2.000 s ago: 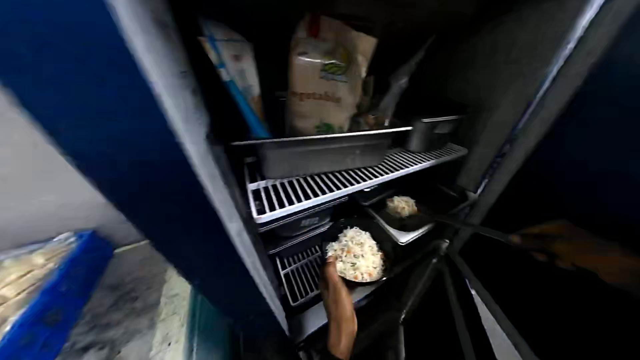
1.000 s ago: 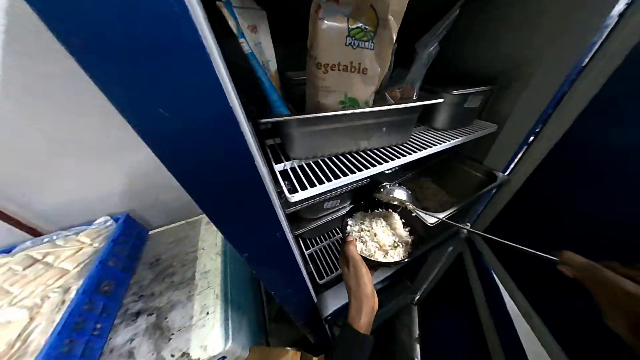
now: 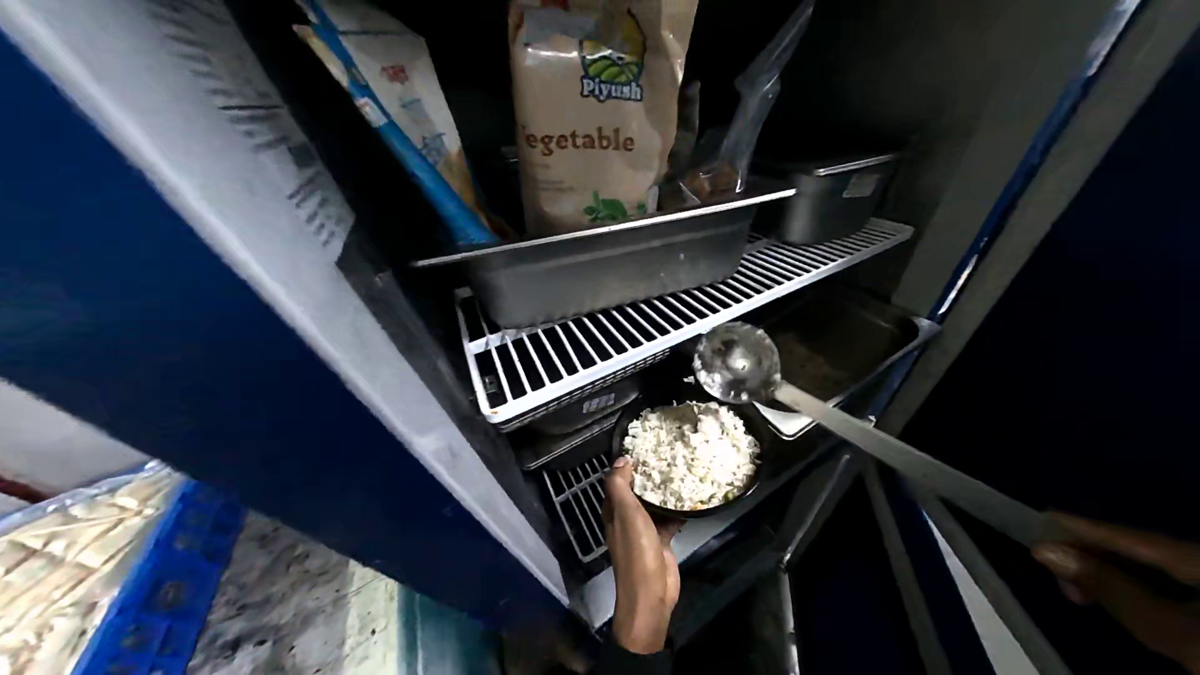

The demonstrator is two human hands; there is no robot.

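My left hand (image 3: 639, 562) holds a round black bowl (image 3: 677, 512) from below and its left side, with the thumb at the rim. Cooked rice (image 3: 692, 456) with small bits in it fills the bowl. At the right, my right hand (image 3: 1106, 572) grips the end of a long-handled metal ladle (image 3: 739, 364). The ladle's round head is just above and behind the bowl, with a few grains on it. Behind the ladle, a deep metal pan (image 3: 900, 352) rests in the dark cabinet; its contents are too dim to name.
On the white wire shelf (image 3: 600, 361) above stands a metal pan (image 3: 619, 274) with a printed paper bag (image 3: 600, 141) and plastic packs. A smaller metal container (image 3: 834, 202) is at its right. The blue cabinet side (image 3: 187, 337) borders the left; a blue crate (image 3: 150, 600) is low left.
The ladle carried rice two seconds ago; now its head holds only a few grains. It has come nearer to the bowl. The rice in the bowl looks fuller.
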